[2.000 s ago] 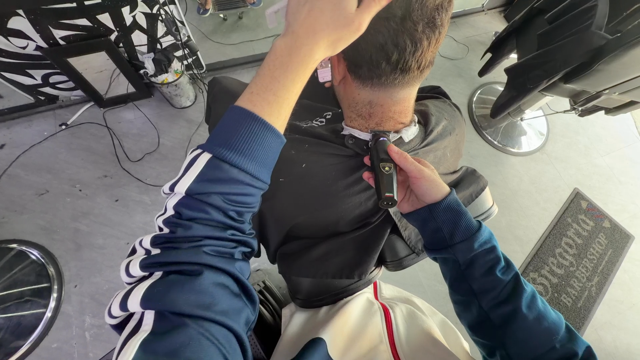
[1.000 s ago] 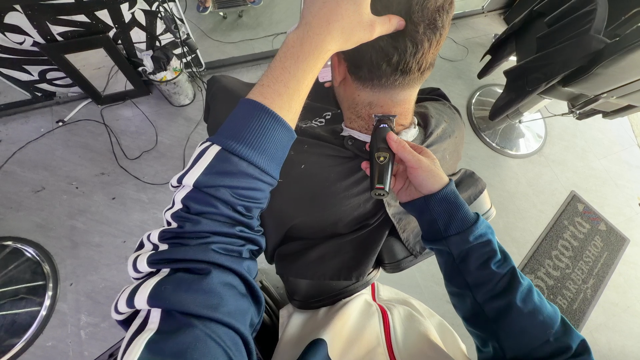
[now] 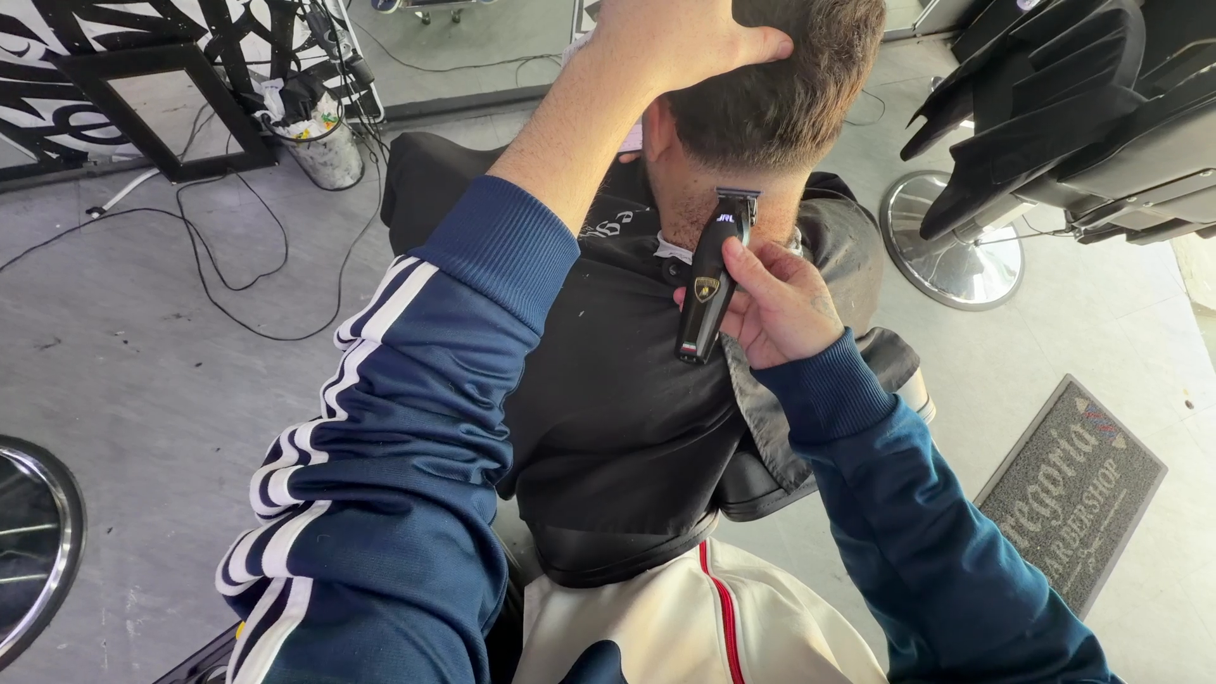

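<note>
Black cordless JRL hair trimmer [image 3: 705,285], its blade up, is gripped by my right hand [image 3: 779,299] between thumb and fingers. The blade lies at the nape of a seated person's neck [image 3: 708,195], just below the cut hairline. My left hand [image 3: 679,43] rests on the back and left side of the person's head [image 3: 788,85], thumb spread; its fingers run out of view at the top. A black barber cape [image 3: 617,380] covers the person's shoulders and back, with a white neck strip [image 3: 673,250] at its collar.
A barber chair with a round chrome base [image 3: 953,271] stands at right, near a grey floor mat [image 3: 1073,494] bearing writing. At left are a black frame [image 3: 169,112], a full waste bin [image 3: 328,157], loose cables [image 3: 237,318] and another round chrome-rimmed base [image 3: 71,532].
The trimmer's blade has moved from the cape collar up to the nape, and its body has tilted. My left hand remains on the head, its thumb lying lower against the hair than two seconds ago.
</note>
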